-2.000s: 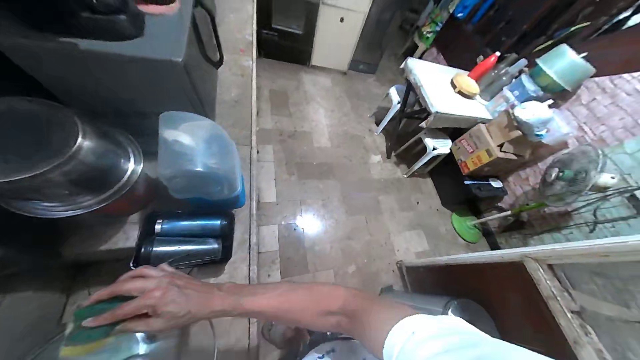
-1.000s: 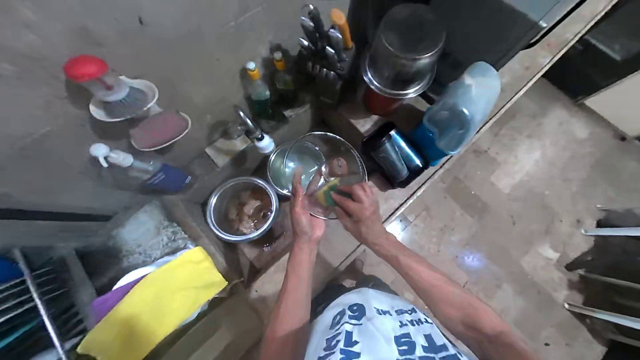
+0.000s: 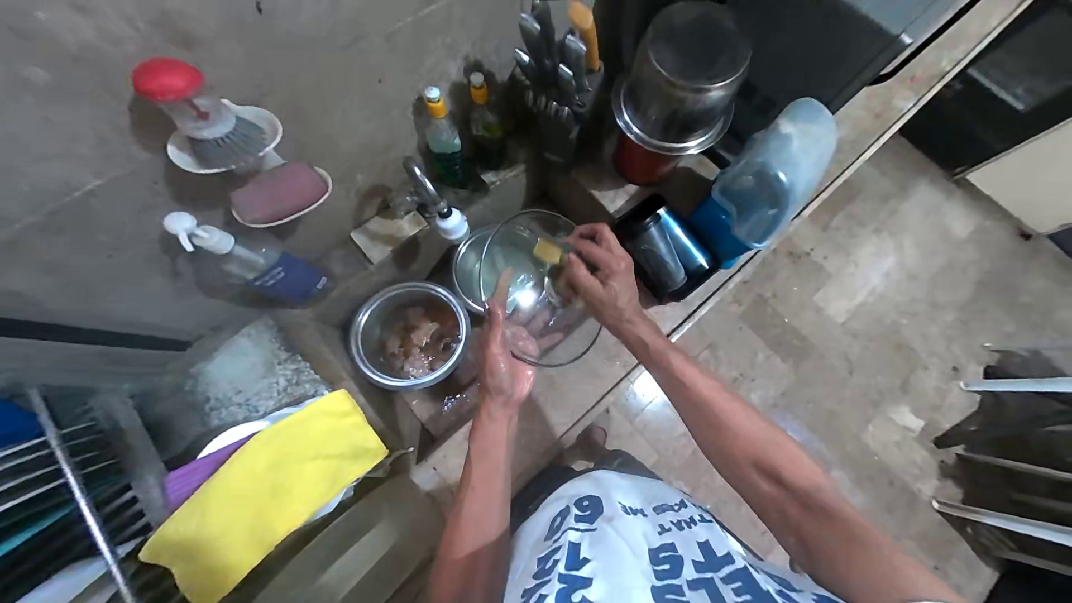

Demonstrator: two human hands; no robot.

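A clear glass lid with a thin metal rim is held up in my left hand, whose fingers spread behind and along its edge. My right hand pinches a yellow sponge against the lid's upper side. Beneath the lid's left part, a round bowl of cloudy water sits in the sink, under the faucet. To the left of my left hand stands a metal pot with pieces of what looks like raw meat in liquid.
Behind are two glass bottles and a knife holder. To the right, an upturned metal pot, dark tumblers and a translucent pitcher line the counter. A pump bottle is at left; a yellow cloth hangs over the dish rack.
The view has swung from the floor and table to the sink. Since one second ago, the sponge and my right hand have moved up the lid, away from my body.
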